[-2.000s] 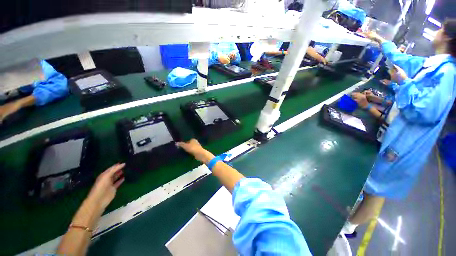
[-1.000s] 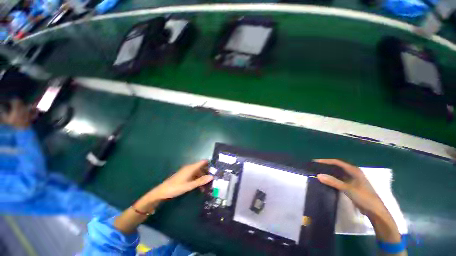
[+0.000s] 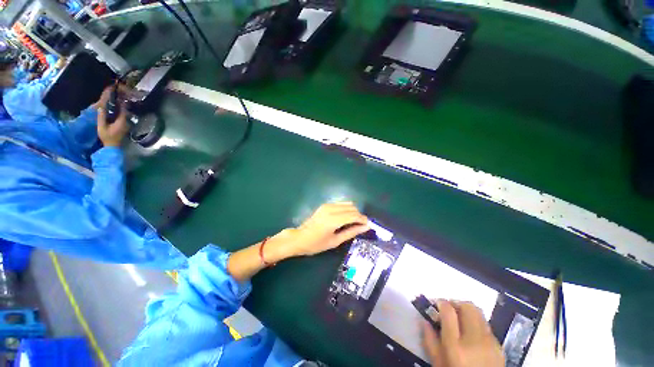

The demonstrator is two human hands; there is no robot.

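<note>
An open tablet in its black tray lies on the bench in front of me, its insides showing. Its main board, with silver shields and a teal patch, is at the left, and the silver-white battery fills the middle. My left hand rests with its fingertips at the tray's upper left corner, by the board. My right hand is over the battery, its fingertips on a small black part. Tweezers lie on a white sheet to the right of the tablet.
A green conveyor with a white rail runs beyond the bench, carrying open tablets. A black cable with an inline box lies at the left. A person in a blue smock works at far left, holding something dark.
My right hand has moved from the tray's right edge onto the small black part. My left hand has shifted to the upper left corner. The view has turned, and the tweezers now show.
</note>
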